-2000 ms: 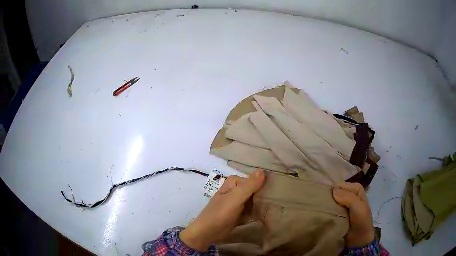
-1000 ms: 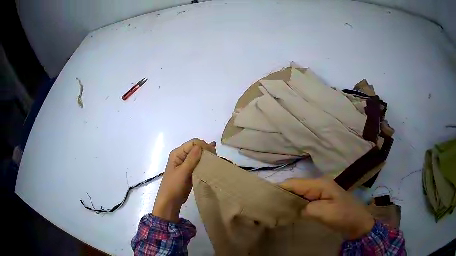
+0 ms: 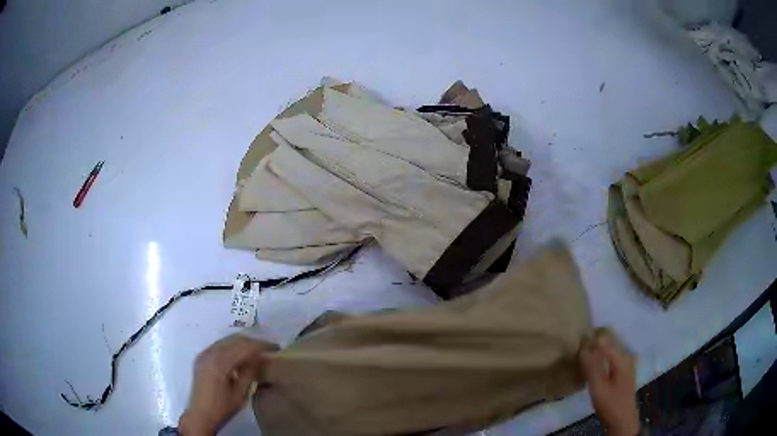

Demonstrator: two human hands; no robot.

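A khaki-tan cloth panel (image 3: 426,358) is stretched sideways between my hands at the bottom of the view, slightly blurred. My left hand (image 3: 228,375) pinches its left end. My right hand (image 3: 608,375) grips its right end. Just beyond it lies the sleeve bundle (image 3: 375,183), pale beige bodies fanned to the left, dark brown bands (image 3: 483,149) stacked on the right. The black bundle tie (image 3: 162,308) trails left from the bundle, with a white printed ticket (image 3: 244,301) on it close to my left hand.
Thread snips (image 3: 89,184) with a red handle and a thin yellowish scrap (image 3: 21,213) lie at the left of the white table (image 3: 196,111). A folded olive pile (image 3: 699,204) lies at the right. White material (image 3: 737,64) shows at the upper right.
The view has shifted right, showing more of the olive pile. My hands have moved farther apart, and the khaki panel is now pulled out lengthwise between them. The ticket shows again.
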